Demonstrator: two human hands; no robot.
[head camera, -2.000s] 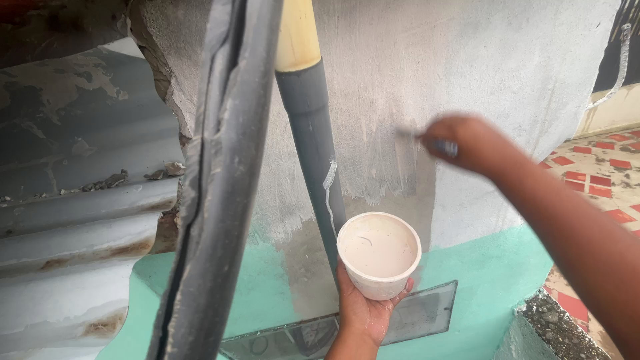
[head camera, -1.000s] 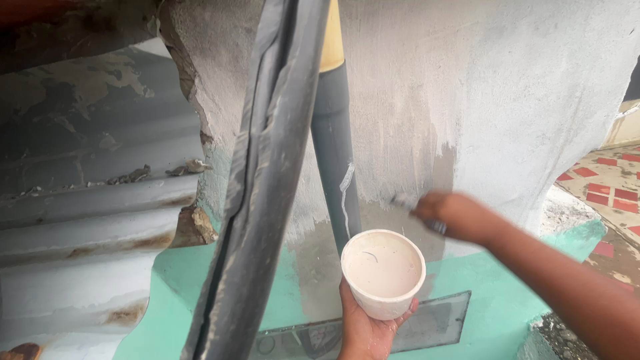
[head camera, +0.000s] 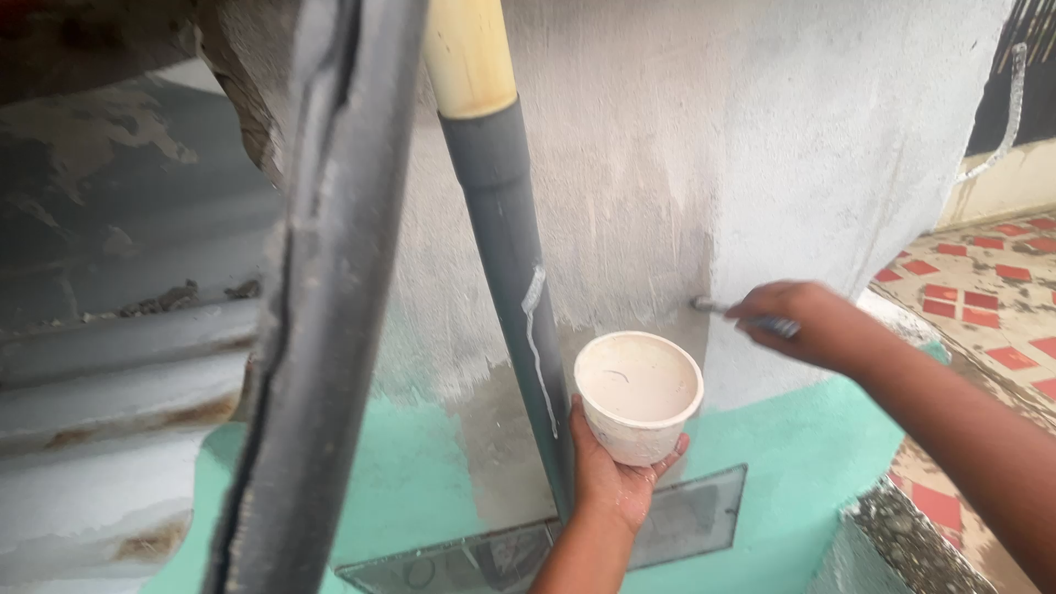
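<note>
My left hand holds a round white plastic tub from below; pale, whitish paint lies inside it. In my right hand is a paintbrush, gripped by its blue-grey handle, its tip at the wall right of and above the tub. Whitish paint covers the upper wall, with bare grey cement below it and green paint lower down. Behind the tub runs a grey plastic pipe with a white paint streak on it, joined to a yellowish pipe above.
A thick dark pipe slants through the near left. Corrugated metal sheets with rust stains lie at the far left. A glass-like framed panel sits low on the green wall. Red-and-cream tiled floor and a rough concrete edge are at the right.
My right hand with the brush has moved down along the wall since two seconds ago. My left hand keeps holding the tub. The view has shifted somewhat.
</note>
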